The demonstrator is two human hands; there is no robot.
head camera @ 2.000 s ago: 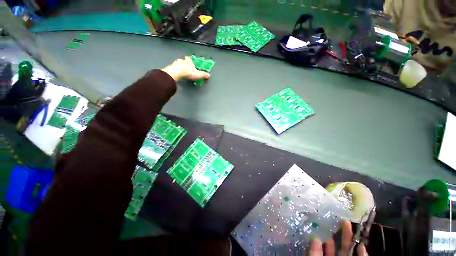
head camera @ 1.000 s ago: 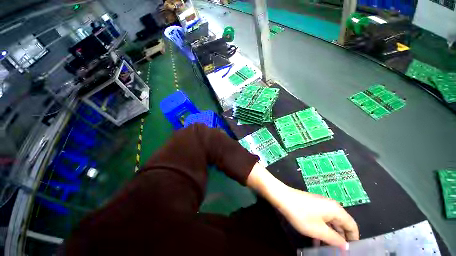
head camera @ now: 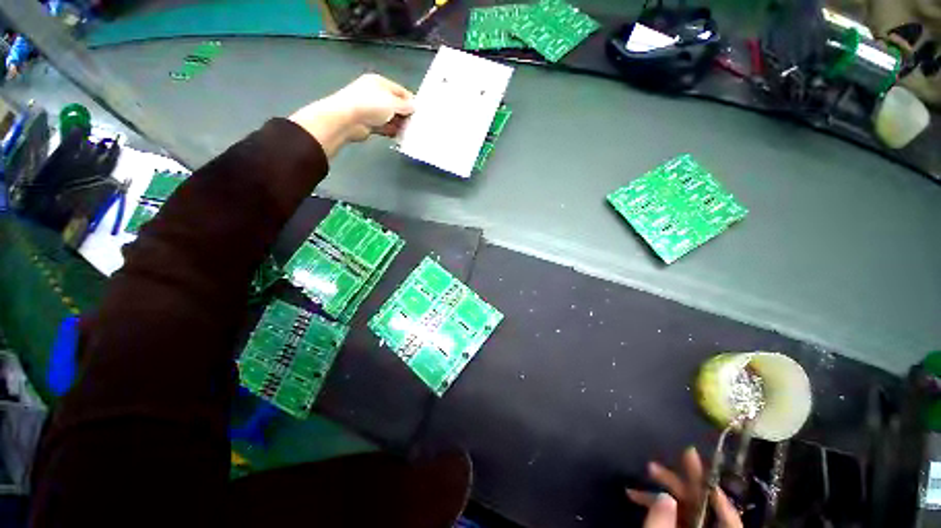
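Observation:
My left hand (head camera: 359,111) is stretched out over the grey-green bench and grips the edge of a white-grey flat plate (head camera: 455,111). The plate is tilted, and a green board (head camera: 496,136) shows partly behind its right side. My right hand (head camera: 686,493) is at the bottom edge, partly cut off and blurred. A thin soldering iron (head camera: 716,466) runs up between its fingers to the yellowish-white waste cup (head camera: 781,395), which holds silvery bits. A green board (head camera: 435,325) lies on the black mat (head camera: 578,376).
Another green board (head camera: 676,208) lies on the bench. More green boards (head camera: 344,258) lie to the left, some stacked. Two overlapping boards (head camera: 554,28) lie at the far side beside a black holder (head camera: 663,50). Black open compartments (head camera: 825,480) are at the lower right.
The plate has left the mat near me and is now in my left hand, over the far bench. The view has swung left and back. The right hand is again in view at the bottom.

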